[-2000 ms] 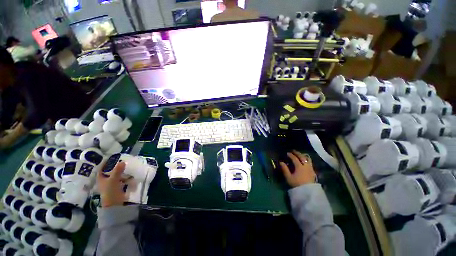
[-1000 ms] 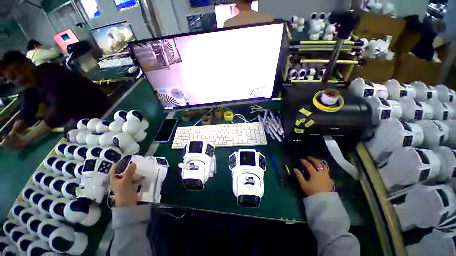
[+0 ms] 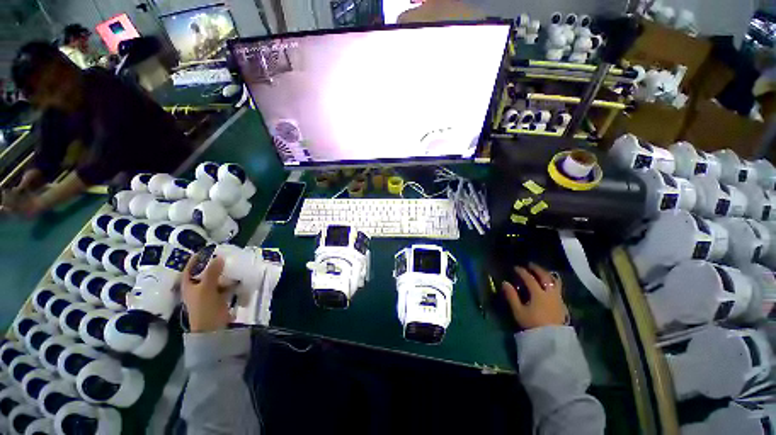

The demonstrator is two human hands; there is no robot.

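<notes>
My left hand [image 3: 206, 293] grips a white security camera [image 3: 255, 285] at the left of the green bench; its fingers cover part of the head. Two more white cameras stand upright in the middle, one [image 3: 339, 268] below the keyboard and one [image 3: 425, 293] to its right. My right hand [image 3: 536, 297] rests low over the mouse beside the black machine; the mouse is mostly hidden under the palm and fingers. The monitor [image 3: 374, 93] shows a bright, washed-out camera picture with a fan-like shape at its lower left.
White keyboard [image 3: 377, 217], smartphone [image 3: 286, 202] and black machine [image 3: 579, 200] with a tape roll [image 3: 575, 170]. Rows of camera ball heads [image 3: 102, 382] stand at left, larger housings [image 3: 698, 289] at right beyond a metal edge. A person [image 3: 102, 127] leans at the far left.
The view has shifted, and the monitor picture has changed, with its bright area larger. My left hand has moved slightly on the camera's head, which looks turned. My right hand stays at the mouse.
</notes>
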